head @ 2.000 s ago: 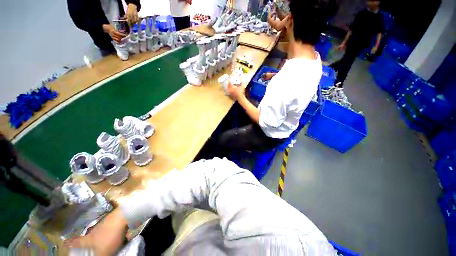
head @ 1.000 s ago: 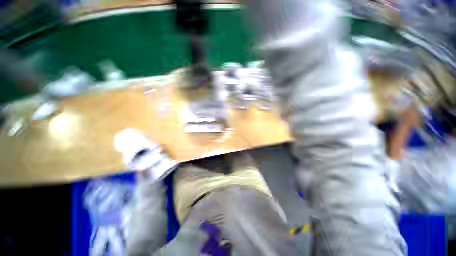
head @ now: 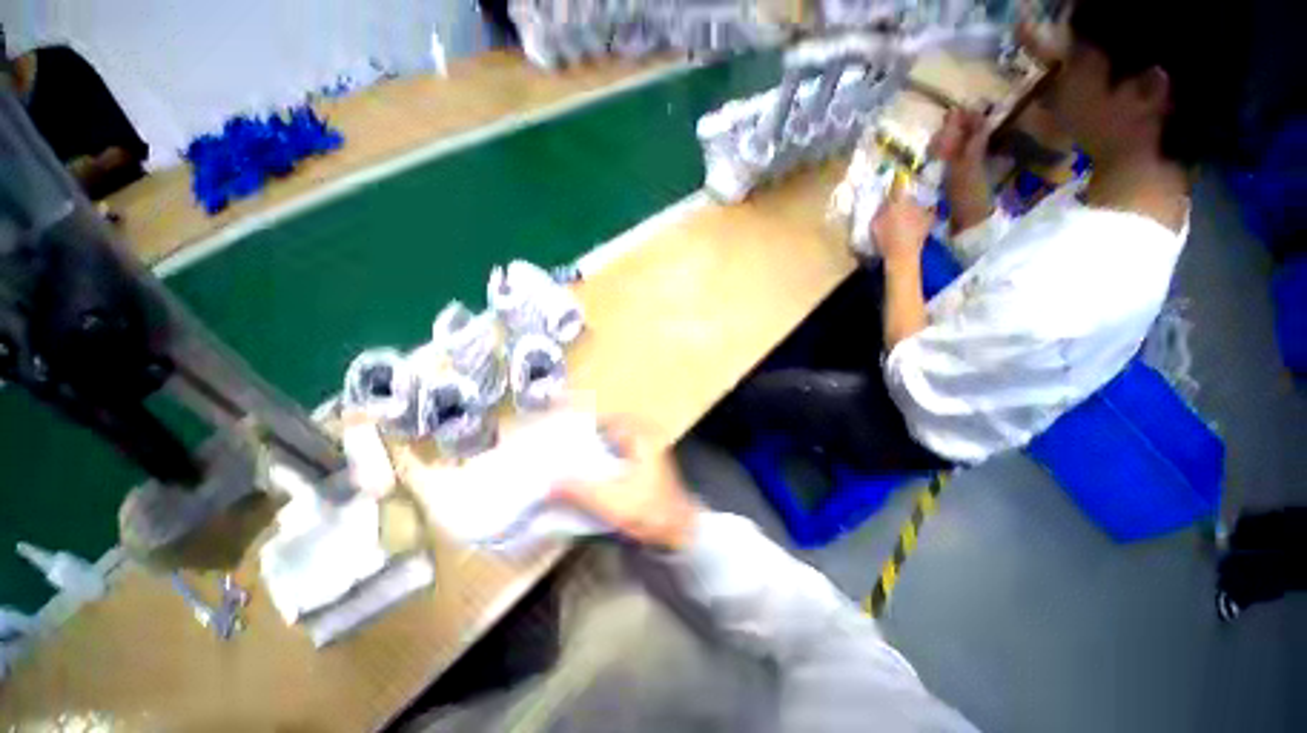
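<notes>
My right hand (head: 631, 494) is at the bench edge in the head view, its fingers on a blurred white plastic shell (head: 516, 480). The shell lies low over the bench, in front of a cluster of ribbed collars (head: 452, 405) with round dark openings. Left of it is the white fixture (head: 344, 566) with a straight front edge. The black metal clamp (head: 101, 358) rises at the far left, with a pale tan pad (head: 201, 508) low beside the fixture. My left hand is not in view.
Slim silver tools (head: 215, 604) lie left of the fixture. A white nozzle bottle (head: 60, 570) is by the green belt (head: 473, 215). A coworker in white (head: 1032, 329) sits at right beside a blue crate (head: 1132, 451). Blue parts (head: 265, 155) lie on the opposite bench.
The view has swung right from the blurred front view. My right arm now comes from the lower right, with its hand on a shell. The left hand and its white part have left the picture.
</notes>
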